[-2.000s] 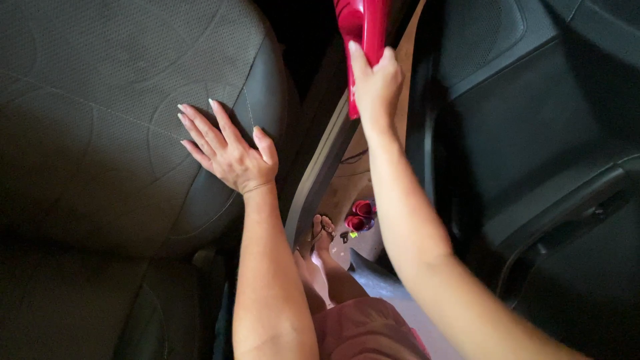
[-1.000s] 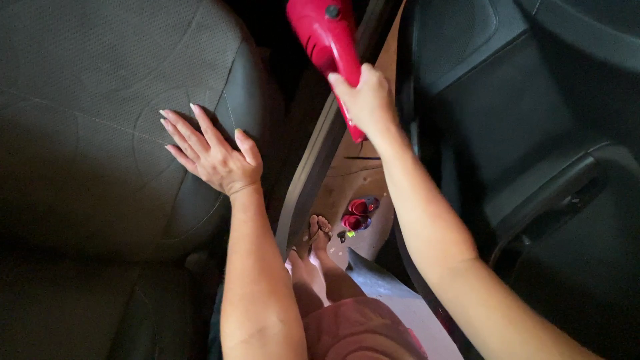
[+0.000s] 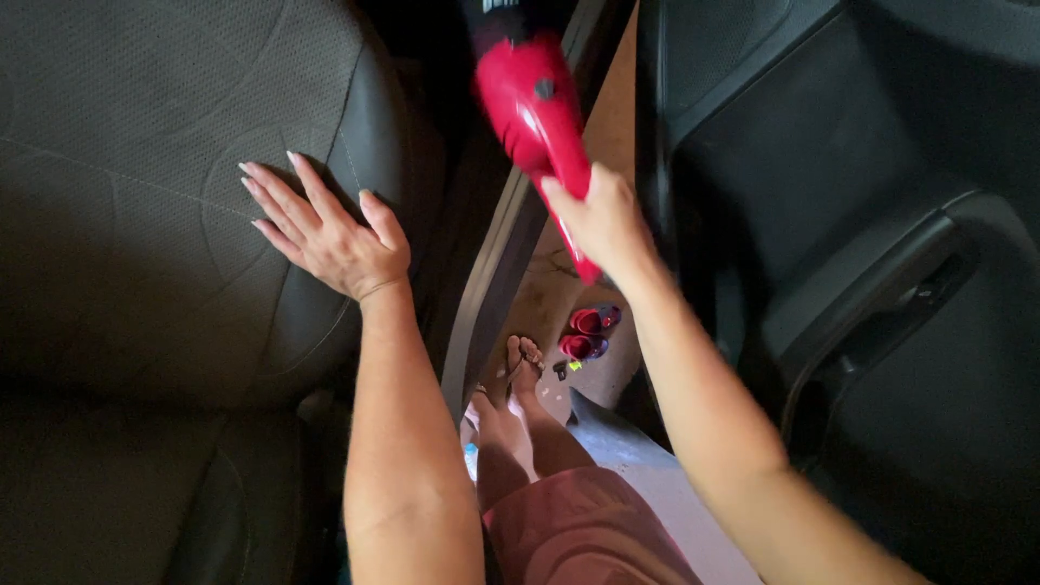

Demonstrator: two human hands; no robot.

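My left hand (image 3: 333, 231) lies palm down with spread fingers on the side of a dark car seat cushion (image 3: 162, 122). It holds nothing. My right hand (image 3: 605, 219) is closed around the handle of a red handheld vacuum cleaner (image 3: 532, 114), over the door sill at the upper middle. The vacuum slants up and to the left, and its black front end runs out at the top edge into the dark gap beside the seat. Motion blurs it somewhat, and its nozzle tip cannot be seen.
The open car door (image 3: 812, 162) with its armrest handle (image 3: 886, 284) fills the right side. Between seat and door runs the door sill (image 3: 487, 284). On the ground below are a pair of red and dark shoes (image 3: 583, 347) and my sandalled feet. The seat backrest (image 3: 122, 487) is lower left.
The vacuum in my right hand has swung toward the left, and more of its body and black front end now shows. My left hand stays spread on the seat.
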